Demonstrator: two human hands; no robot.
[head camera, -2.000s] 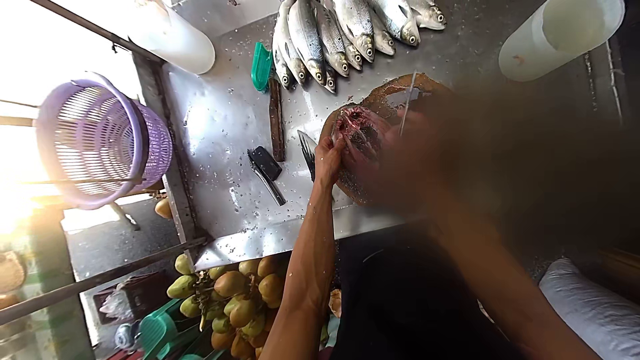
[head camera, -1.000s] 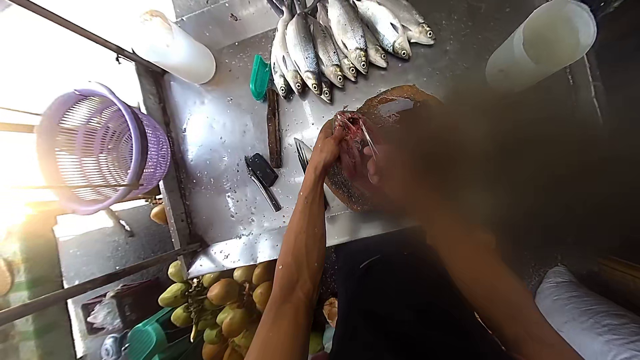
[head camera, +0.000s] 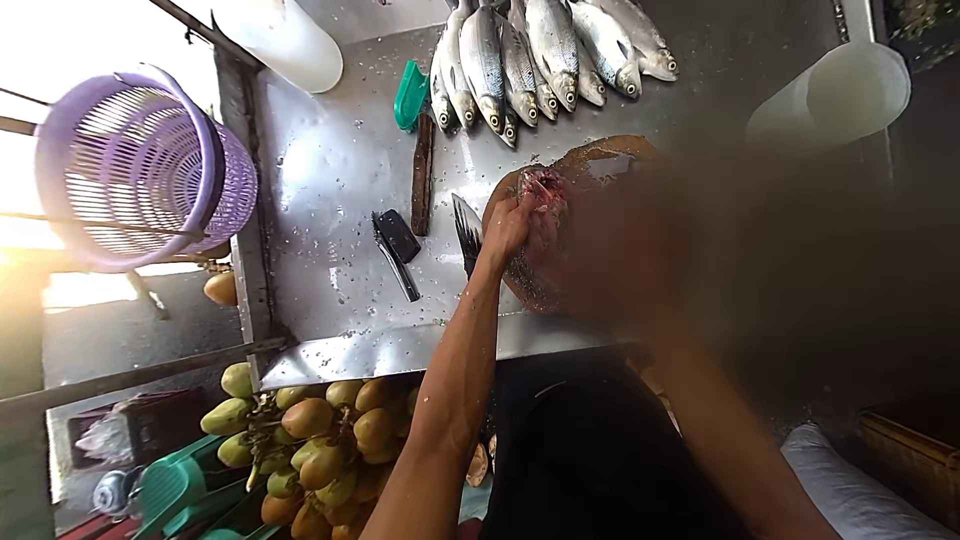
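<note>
My left hand (head camera: 510, 225) grips a cut-open fish (head camera: 546, 196), its red inside showing, on a round wooden chopping board (head camera: 514, 281). A dark smear over the view hides my right hand; only its forearm shows plainly, reaching towards the fish. Just left of the board lies a knife (head camera: 466, 225) with a pointed blade. Farther left are a black-headed brush or scraper (head camera: 397, 236) with a metal handle and a dark wooden stick (head camera: 422, 176). Several whole silvery fish (head camera: 553, 45) lie side by side at the back, next to a green plastic scoop (head camera: 411, 96).
The metal table has a raised front edge (head camera: 360, 364). A purple plastic basket (head camera: 202, 150) stands beyond its left side. White containers stand at back left (head camera: 292, 45) and back right (head camera: 847, 97). Green and orange coconuts (head camera: 322, 442) hang or lie below the front edge.
A thin blade or tool seen by my right hand in the earlier frames is no longer visible behind the blur. My left hand stays on the fish.
</note>
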